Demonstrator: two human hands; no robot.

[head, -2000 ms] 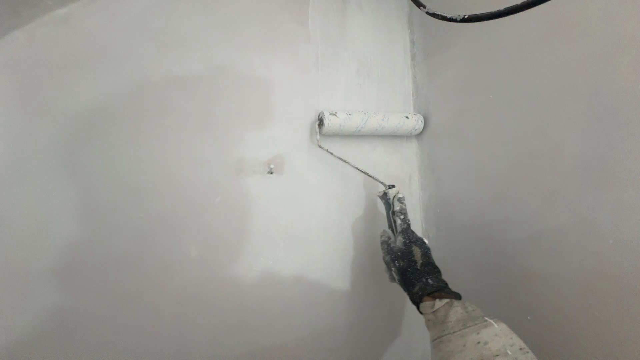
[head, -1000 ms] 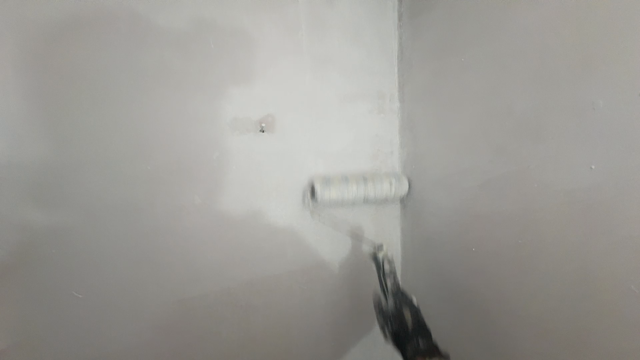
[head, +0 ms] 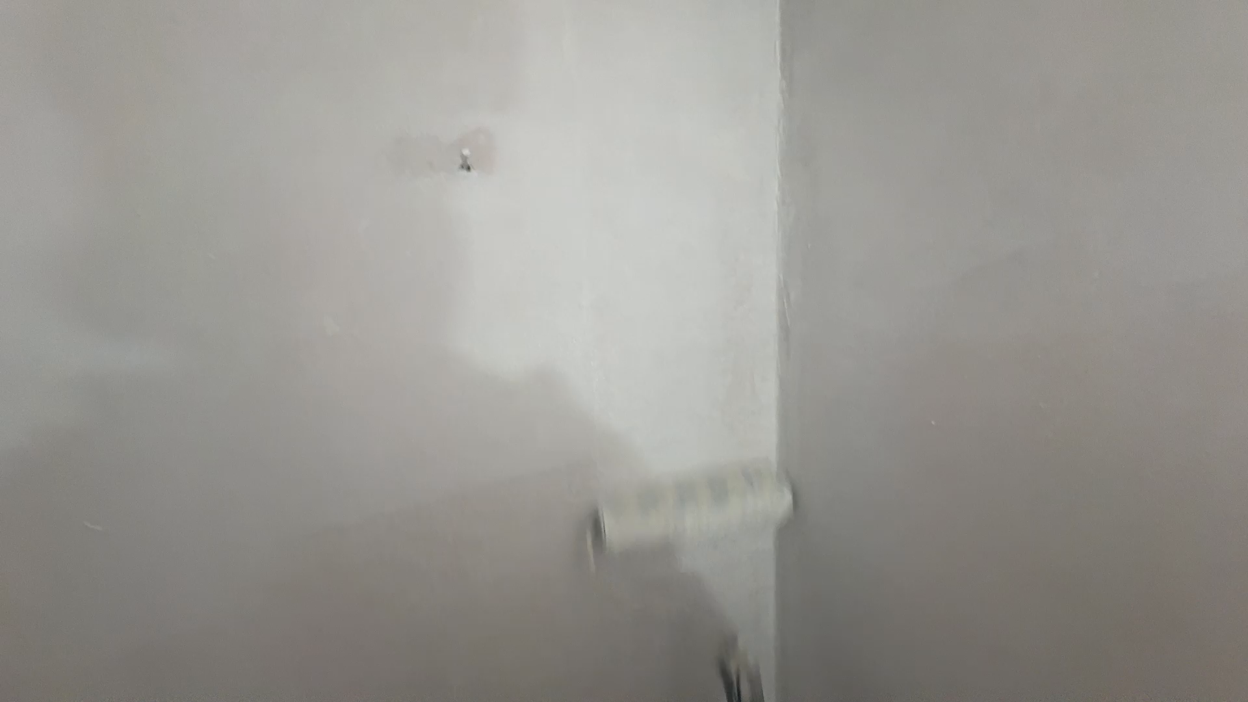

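Observation:
A paint roller [head: 694,505] with a pale, patterned sleeve lies against the wall at lower centre, its right end at the inside corner. The sleeve is tilted slightly, right end higher, and blurred. Its dark handle comes in at the bottom edge, where only a blurred bit of my gloved right hand [head: 743,678] shows at the grip; the rest is cut off by the frame. Above the roller runs a lighter, coated-looking strip of wall [head: 634,263]. My left hand is out of view.
The left wall [head: 244,439] is grey with uneven darker patches. A small hole or fixing [head: 465,159] sits in it at upper left centre, with a darker patch around it. A vertical inside corner [head: 779,292] meets the right-hand wall [head: 1004,390].
The roller has moved down the wall along the corner, and my right hand, plainly seen on the handle earlier, has mostly left the frame at the bottom. The dark cable at the top is gone from view.

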